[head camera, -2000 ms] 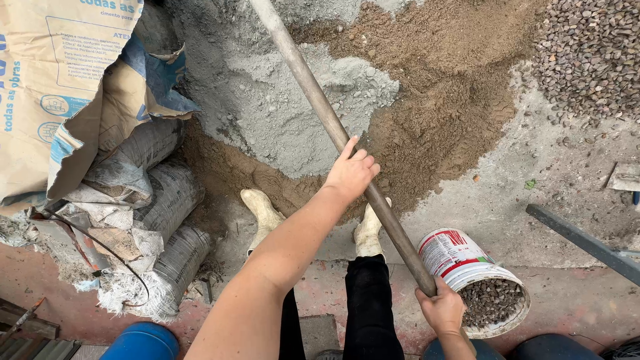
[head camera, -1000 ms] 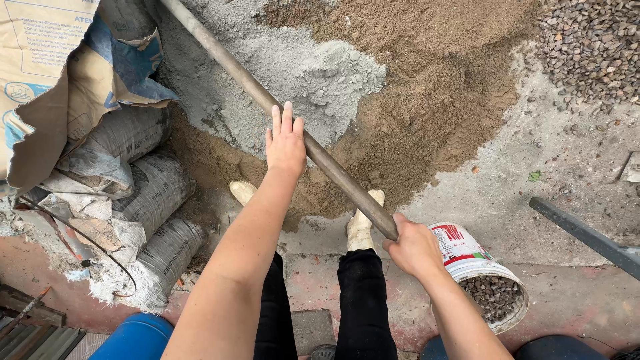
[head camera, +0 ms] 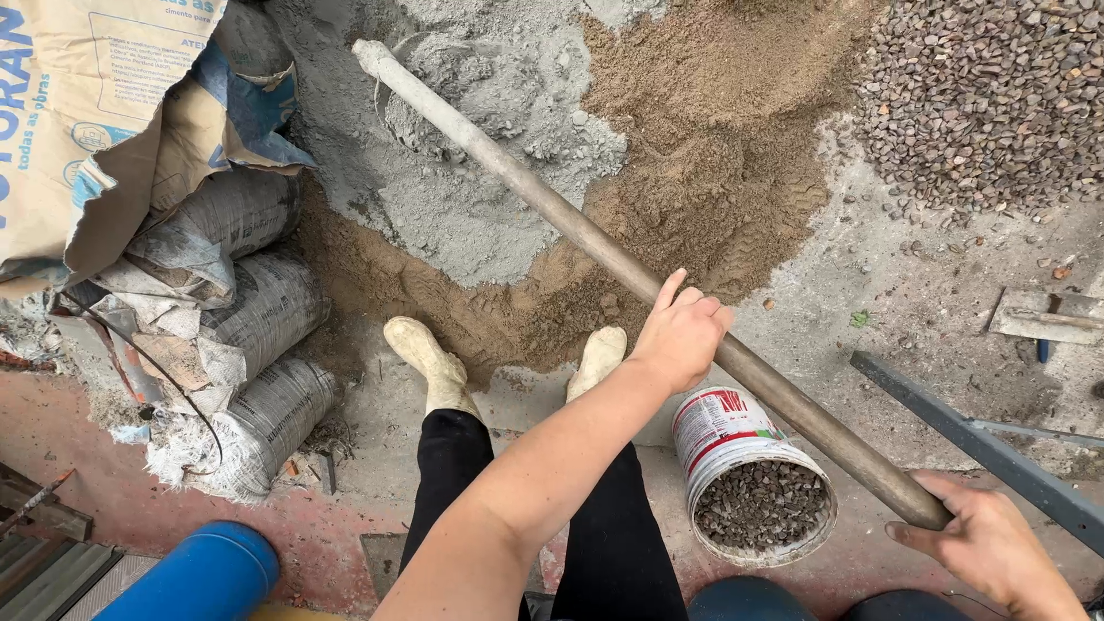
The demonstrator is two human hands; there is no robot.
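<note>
A long wooden tool handle point(head camera: 595, 237) slants from the upper left to the lower right. My left hand point(head camera: 686, 328) grips it past its middle, and my right hand point(head camera: 975, 526) is closed around its lower end. At its far end a round-edged metal blade, mostly covered, lies in grey cement powder point(head camera: 474, 207); its exact shape is unclear. Brown sand point(head camera: 724, 155) borders the powder. Below the handle, between my hands, stands a white plastic bucket point(head camera: 720, 431) of gravel.
Stacked full sacks point(head camera: 267, 310) and a torn paper cement bag point(head camera: 103, 103) are at left. A gravel heap point(head camera: 992, 103) lies upper right. A metal bar point(head camera: 975, 440) and a trowel-like tool point(head camera: 1048, 316) are at right. A blue cylinder point(head camera: 198, 573) stands lower left, near my boots point(head camera: 427, 362).
Since a second ago, my right hand has moved right and down with the handle's end, past the bucket. My left hand has also moved right. The handle's far end has come into view.
</note>
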